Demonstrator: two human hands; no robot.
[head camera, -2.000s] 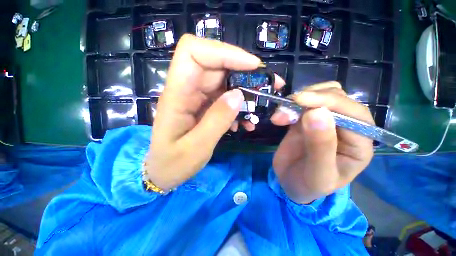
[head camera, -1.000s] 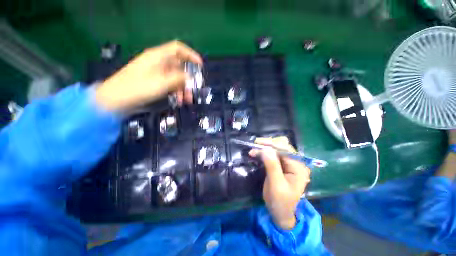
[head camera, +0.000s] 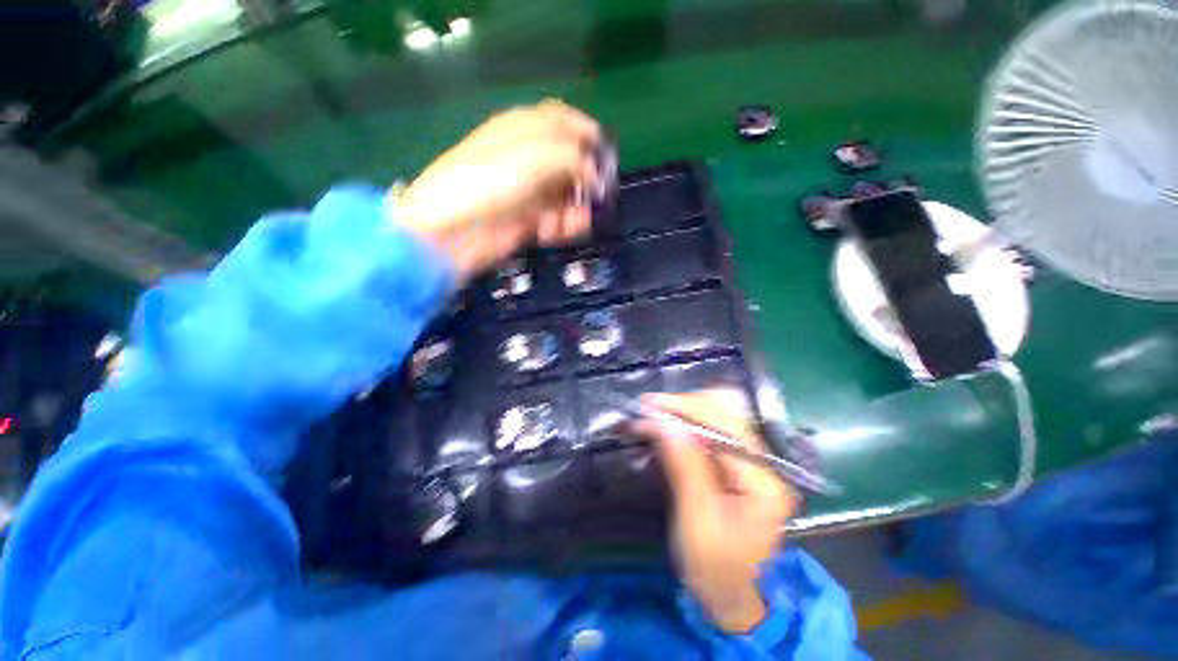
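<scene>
My left hand (head camera: 517, 181) is held over the far part of the black component tray (head camera: 665, 310) and grips a small dark unit (head camera: 599, 174) at its fingertips, blurred. My right hand (head camera: 723, 504) is over the tray's near right part and holds slim silver tweezers (head camera: 736, 446), tips pointing left. Open watch housings sit in tray pockets, one of them near the middle (head camera: 527, 424) and another further back (head camera: 589, 273). My left sleeve hides the tray's left side.
Loose dark units lie on the green mat, one beyond the tray (head camera: 756, 123) and another to its right (head camera: 855, 156). A smartphone (head camera: 924, 291) rests on a round white base with a white cable (head camera: 1027, 433). A fan (head camera: 1111, 149) stands far right. A blue sleeve (head camera: 1072, 549) shows lower right.
The view has swung from close over the tray towards the right. My left hand has moved from in front of me to the tray's far part with a unit. My right hand, with tweezers, has moved off the unit.
</scene>
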